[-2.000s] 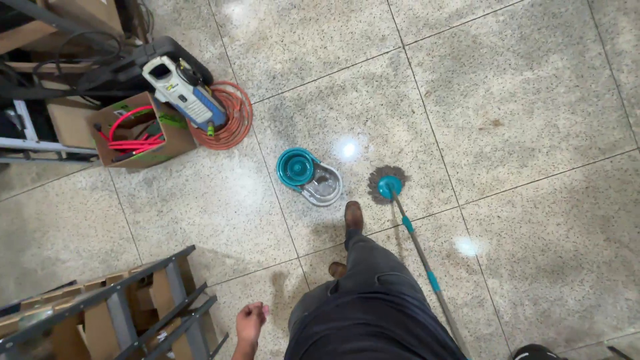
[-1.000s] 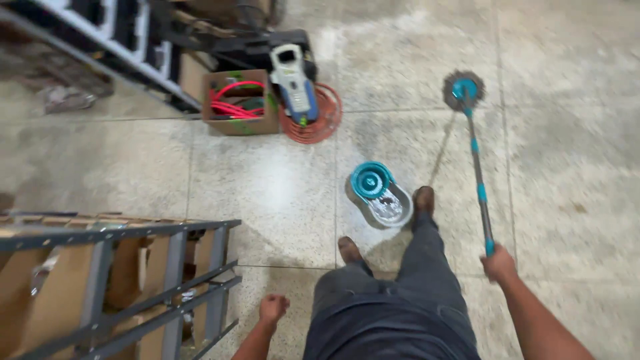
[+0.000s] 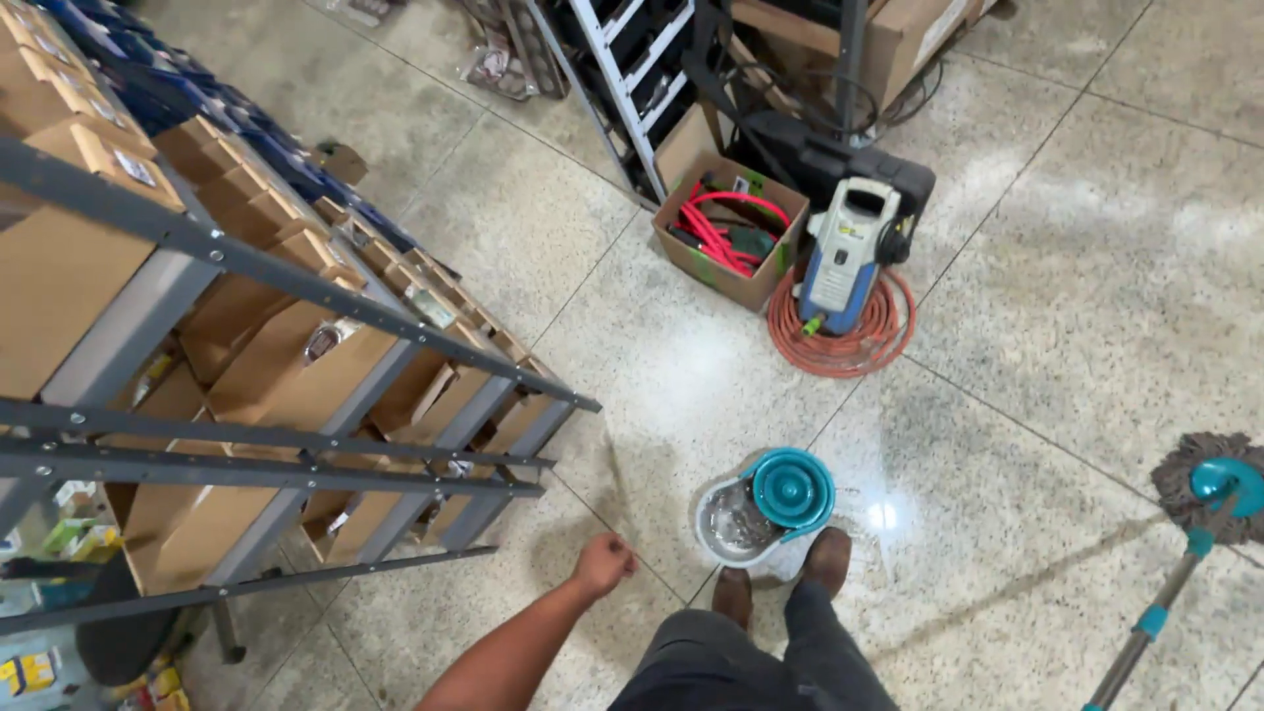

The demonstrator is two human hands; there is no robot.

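My left hand (image 3: 604, 567) hangs above the floor with its fingers curled and nothing visible in it, left of a mop bucket (image 3: 707, 523). The bucket holds water and has a round teal wringer basket (image 3: 793, 489); it stands just in front of my brown shoes. At the far right is a spin mop, its round grey string head (image 3: 1185, 484) on a teal disc and its metal handle (image 3: 1136, 642) with teal joints running down out of the frame. My right hand is outside the view.
Metal shelving (image 3: 395, 331) with cardboard bins fills the left. Ahead stand a pressure washer (image 3: 847, 257) on a coiled orange hose (image 3: 839, 365), a cardboard box (image 3: 731, 281) of red hoses, a black case (image 3: 899, 173) and an aluminium stepladder (image 3: 632, 89).
My right hand, on the mop handle one second ago, is out of view now. The view has turned toward the shelving. The bucket is now right by both shoes.
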